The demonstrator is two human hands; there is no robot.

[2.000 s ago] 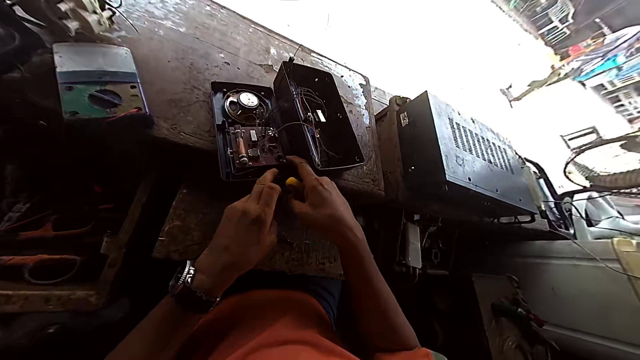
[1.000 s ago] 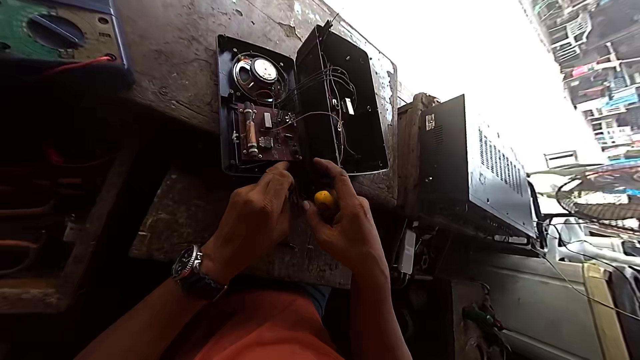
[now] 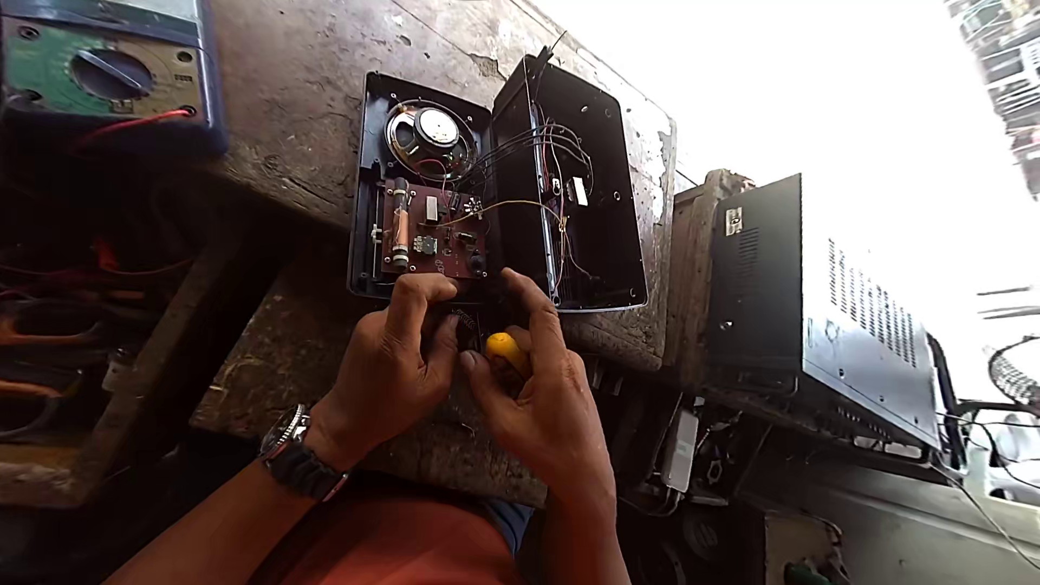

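Observation:
A black plastic radio casing lies opened in two halves on a worn wooden bench. Its left half holds a round speaker and a reddish-brown circuit board with a ferrite rod coil. Thin wires run across to the deeper right half. At the casing's lower edge, my left hand has its thumb and forefinger on something dark and small, possibly a spring. My right hand holds a yellow-handled tool, likely a screwdriver, in its palm, its forefinger reaching to the casing. The tool's shaft is mostly hidden.
An analogue multimeter with a red lead sits at upper left of the bench. To the right stands a large vented metal equipment case. Wires and tools fill a dark shelf at left; a white adapter-like block hangs below the bench.
The view has moved closer to the casing. Both hands stay at its lower edge, and the yellow-handled tool remains in my right hand.

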